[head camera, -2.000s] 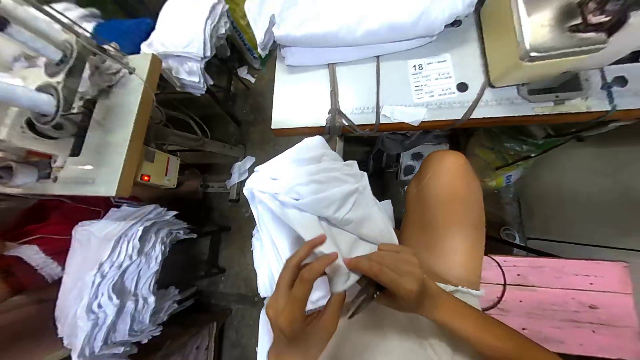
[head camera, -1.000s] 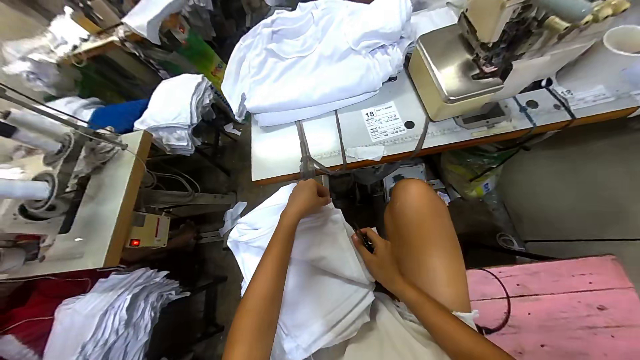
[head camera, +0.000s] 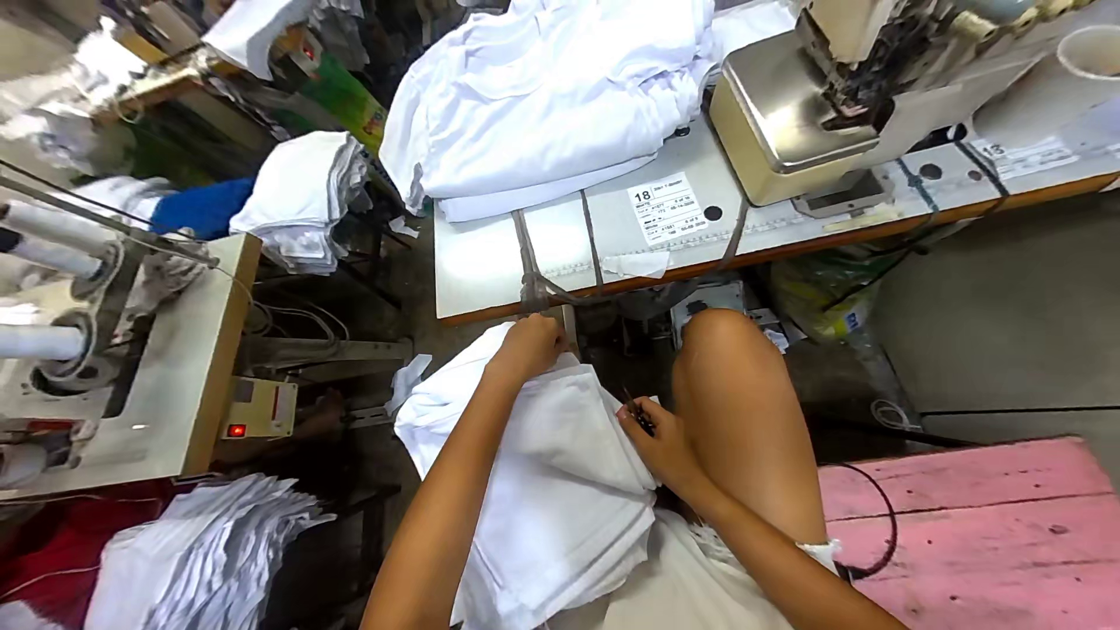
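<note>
White cloth pieces (head camera: 560, 472) lie in a pile across my lap, just in front of the sewing table. My left hand (head camera: 532, 346) is at the far end of the pile, with its fingers curled at the cloth's edge; whether they grip it is hard to see. At the pile's right side, beside my bare knee, my right hand (head camera: 658, 437) is closed around small dark thread snips (head camera: 640, 418), whose blades point away from me. The snips lie near the cloth's edge.
The sewing table (head camera: 490, 271) carries a heap of white garments (head camera: 551, 105) and an overlock sewing machine (head camera: 787, 114). Another machine table (head camera: 210, 350) stands left, above stacked white cloth (head camera: 210, 560). A pink wooden bench (head camera: 989, 525) is at lower right.
My left hand has moved from the near part of the pile to its far end. My right hand has moved away from the left one, still holding the snips. The view has shifted.
</note>
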